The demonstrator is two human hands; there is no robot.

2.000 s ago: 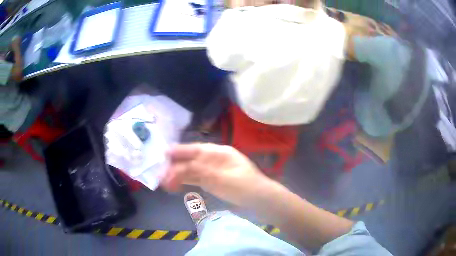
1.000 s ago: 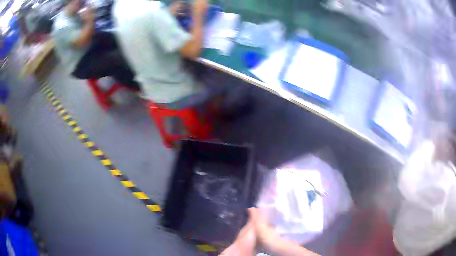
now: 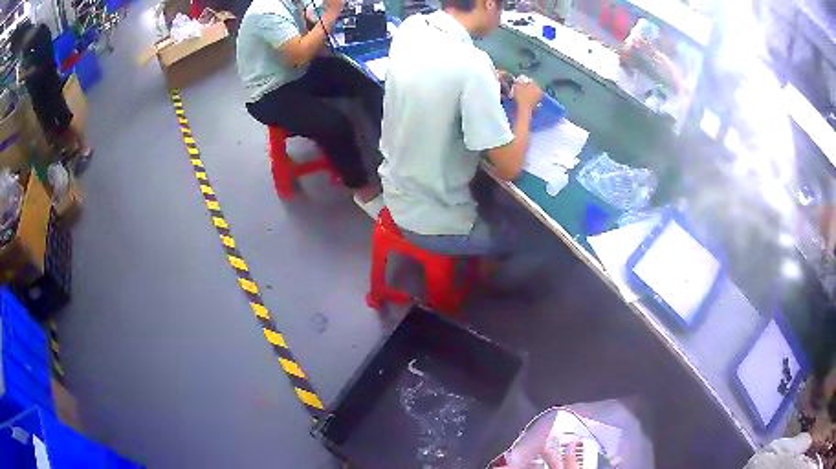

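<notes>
A whitish-pink plastic bag (image 3: 623, 438) lies at the bottom edge, right of a black crate. A white slatted item (image 3: 587, 449) lies on it. Blurred fingers, cut off by the bottom edge, show at the slatted item and the bag's left part. I cannot tell whether they belong to my left hand, my right hand or both, or whether they grip anything. The stool or other support under the bag is hidden.
The black crate (image 3: 367, 412) with clear bags stands on the floor. Two people sit on red stools (image 3: 426, 266) along the bench (image 3: 587, 252). Blue trays (image 3: 676, 275) lie on it. Yellow-black tape (image 3: 243, 266) runs along the floor. Blue bins (image 3: 27, 366) and cartons stand left.
The view has turned left along the aisle. The bag and fingers now show lower, at the bottom edge. The seated people and more of the bench have come into view.
</notes>
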